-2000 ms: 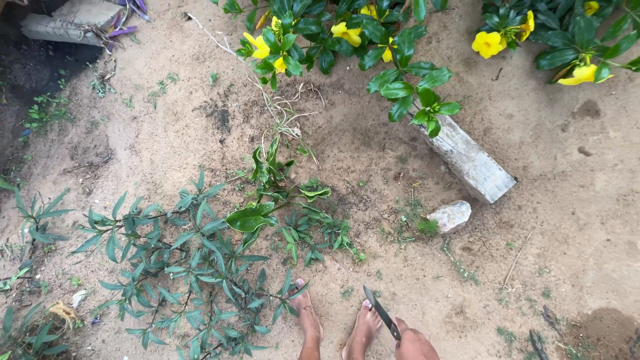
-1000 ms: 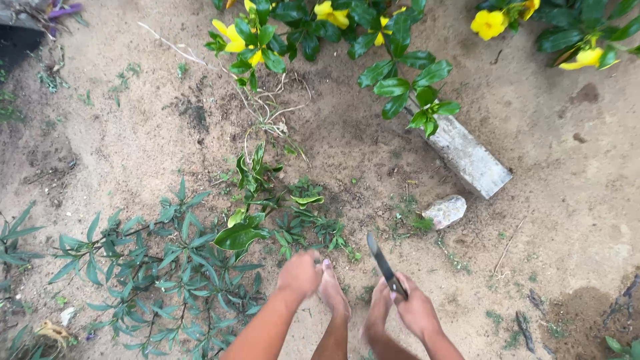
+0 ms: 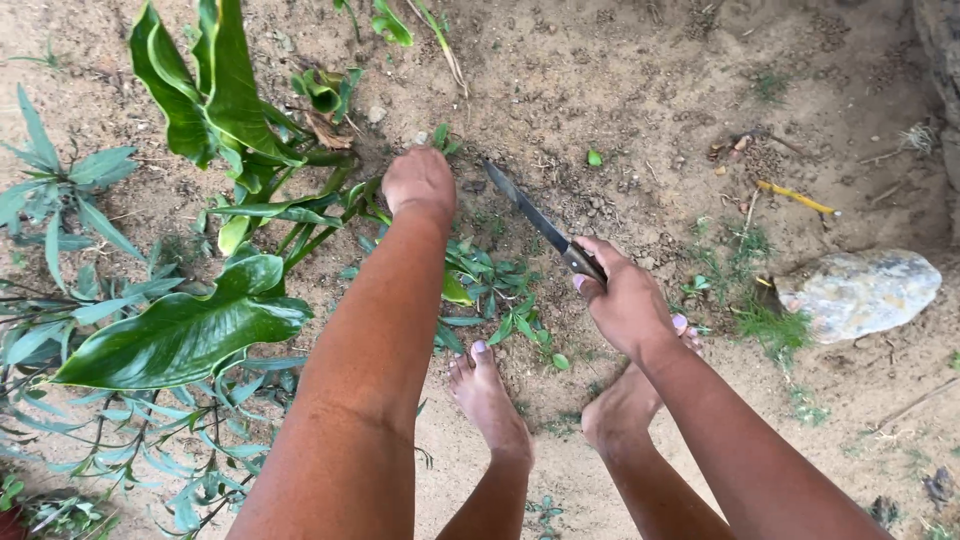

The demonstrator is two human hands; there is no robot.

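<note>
My right hand [image 3: 619,292] grips a knife [image 3: 536,217] by its dark riveted handle, its blade pointing up and left over the soil. My left hand [image 3: 421,180] reaches down at the right side of a broad-leaved green plant [image 3: 240,112], beside its stems. The fingers are hidden under the back of the hand, so whether they grip a stem cannot be told. One large glossy leaf [image 3: 187,322] spreads to the lower left of that plant. Small leafy weeds [image 3: 495,281] grow from the ground between my two hands.
A pale rock [image 3: 862,294] lies on the sand at right, with feathery weeds [image 3: 776,330] beside it and a yellow stick [image 3: 799,199] above. A narrow-leaved shrub [image 3: 112,427] fills the lower left. My bare feet [image 3: 491,405] stand below the hands.
My left hand, out of view at first, has reached forward to the broad-leaved plant. The knife has stayed in my right hand. The view has moved much closer to the ground.
</note>
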